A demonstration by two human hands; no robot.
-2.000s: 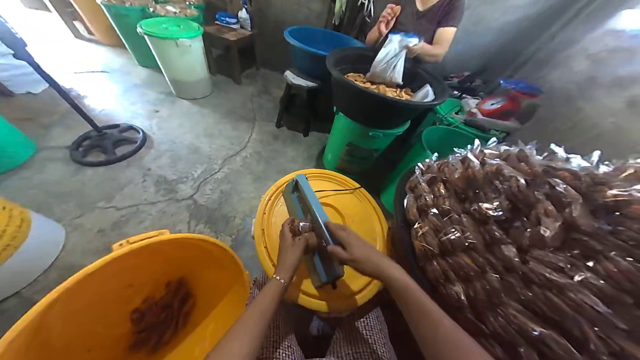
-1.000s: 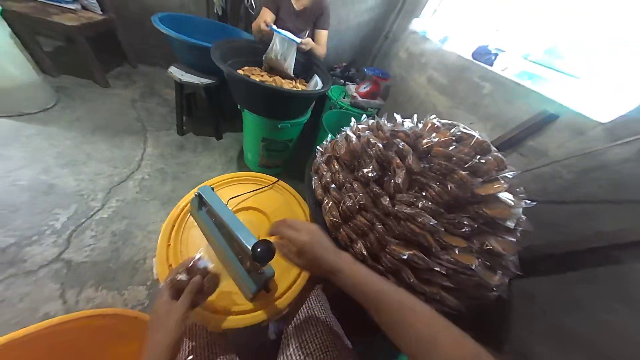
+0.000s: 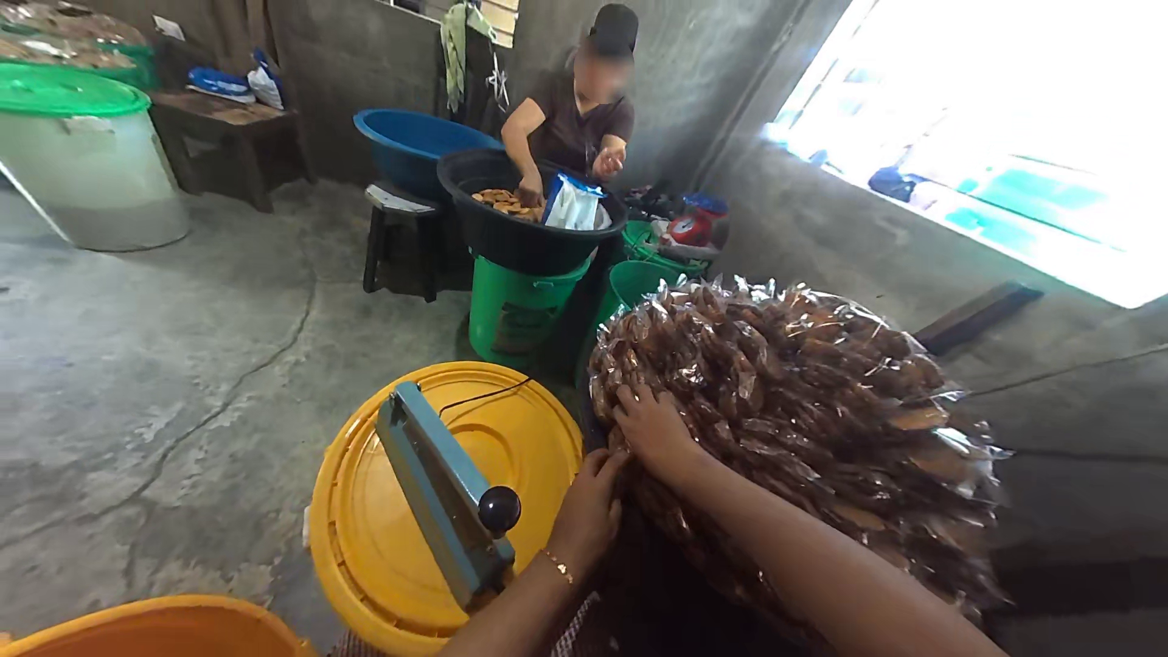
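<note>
A large heap of clear plastic packets with brown contents (image 3: 785, 392) rises at the right. My right hand (image 3: 652, 429) rests on the heap's near left side, fingers bent over the packets. Just left of it, my left hand (image 3: 591, 502) touches the edge of the heap, a bracelet at its wrist. Whether either hand grips a packet cannot be told. A blue-grey impulse heat sealer with a black knob (image 3: 447, 493) stands on a round yellow lid (image 3: 525, 438), left of my hands, its arm raised.
Beyond the lid, a co-worker (image 3: 579, 119) reaches into a black basin (image 3: 529, 248) on a green bucket (image 3: 516, 315). A blue basin (image 3: 420, 137) stands on a stool. An orange tub (image 3: 164, 630) is at the lower left, a lidded white bin (image 3: 91, 173) farther back.
My left hand has gone from beside the sealer, where it held a clear packet, to the heap. My right hand has left the sealer's knob area for the heap. The view has turned right.
</note>
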